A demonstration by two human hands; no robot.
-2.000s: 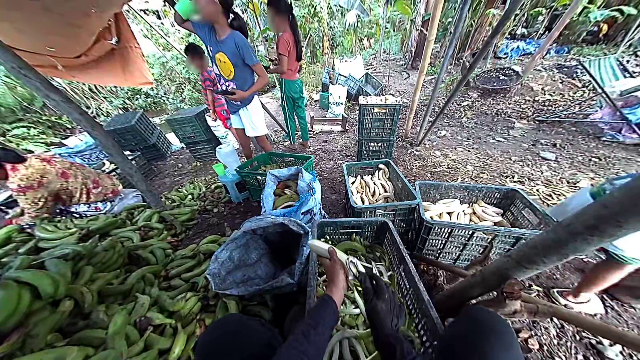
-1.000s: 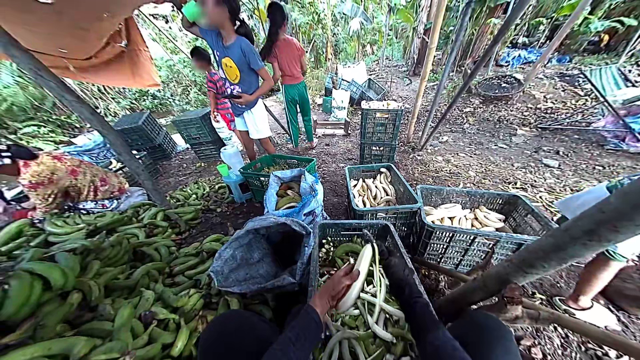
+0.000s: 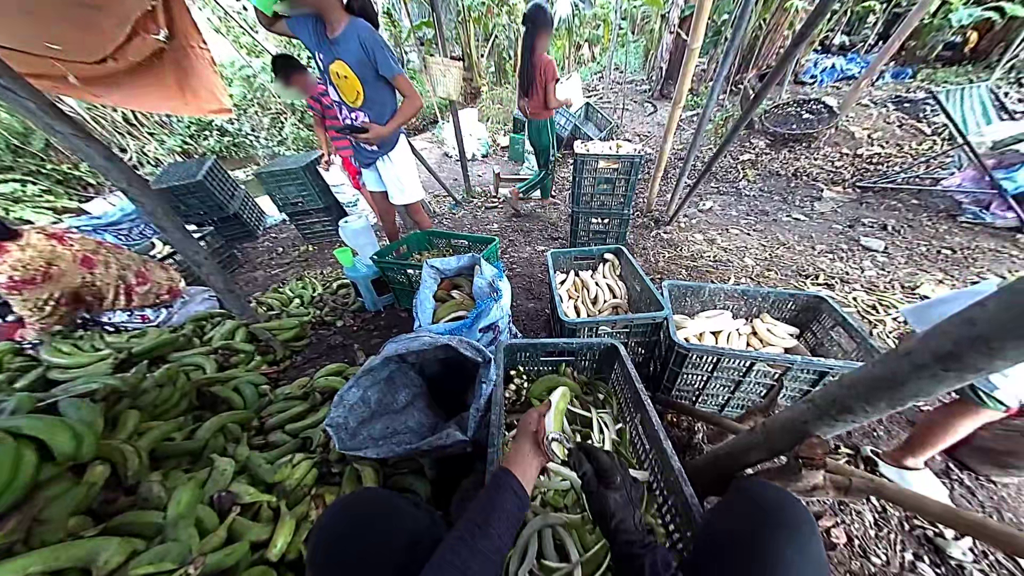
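Note:
My left hand [image 3: 528, 442], bare, is closed around a partly peeled green banana [image 3: 558, 412], its tip pointing up and away. My right hand [image 3: 604, 480], in a black glove, is at the near end of that banana; a small pale or metallic thing shows between the hands, too unclear to name. Both hands are over a dark green plastic crate [image 3: 506, 392] holding long peel strips [image 3: 552, 540] and some green peel. What the right fingers grip is partly hidden by the glove.
A heap of green bananas [image 3: 176, 448] lies left, beside an open woven sack [image 3: 400, 400]. Crates of peeled bananas [image 3: 592, 292] stand ahead and right. A slanting wooden pole [image 3: 880, 384] crosses at right. Several people are nearby.
The banana in my left hand has more green showing and points more upright than a second ago. My right hand has come back beside the left. A person in green trousers has walked farther away.

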